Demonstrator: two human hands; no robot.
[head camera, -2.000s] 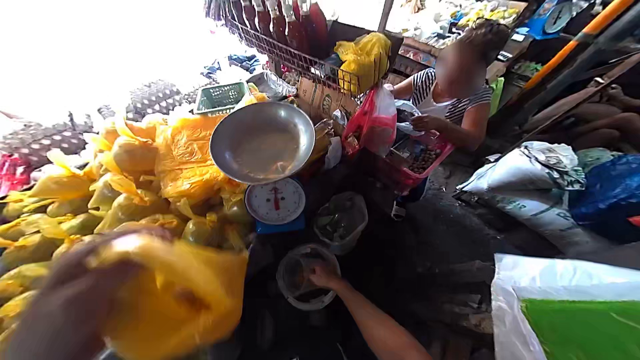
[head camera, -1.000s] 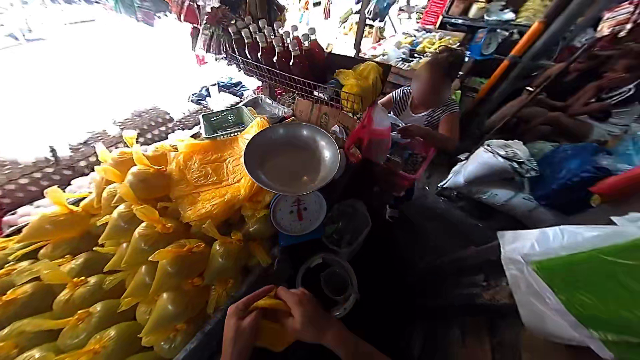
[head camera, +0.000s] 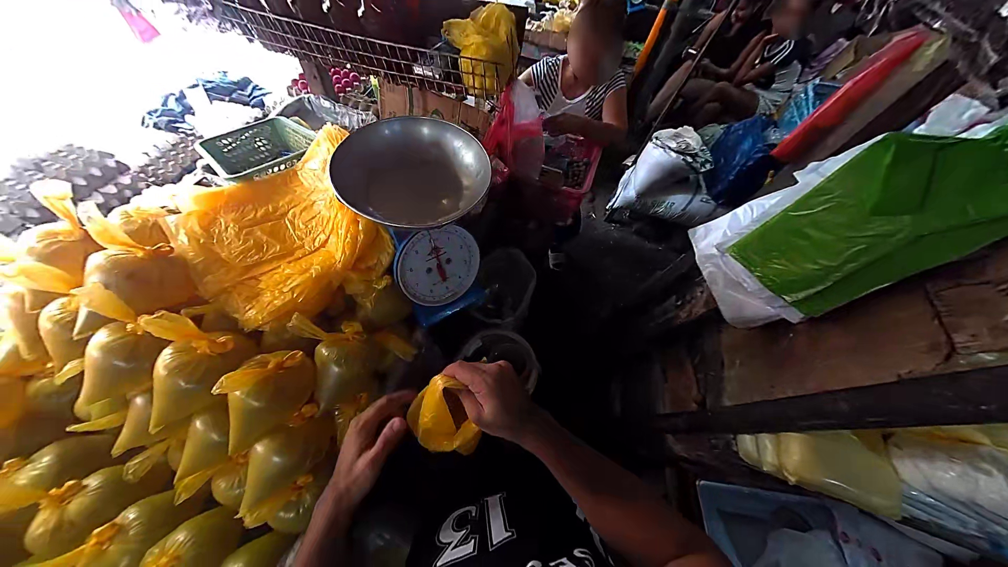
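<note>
My right hand (head camera: 492, 394) pinches the rim of a small yellow plastic bag (head camera: 442, 417), whose mouth gapes toward me. Beside the bag's left edge is my left hand (head camera: 370, 441), fingers apart and palm turned to the bag; whether a fingertip touches it, I cannot tell. Just beyond my right hand stands a round clear plastic tub (head camera: 529, 358), its contents dark. Farther forward, a dial scale (head camera: 438, 266) with a blue body carries a wide metal pan (head camera: 409, 172). Many knotted yellow bags (head camera: 197, 366), filled and bulging, are piled to my left.
Loose yellow plastic sheeting (head camera: 268, 228) lies left of the scale, near a green plastic basket (head camera: 256, 147). A person (head camera: 583, 87) sits ahead beside a red crate (head camera: 579, 169). Green plastic sheeting (head camera: 874, 213) covers part of a wooden surface (head camera: 835, 346) at right.
Two seconds ago one hand reached into the tub and the other held up a large yellow bag. Then both hands came together on yellow plastic; now they are apart, with the small bag open.
</note>
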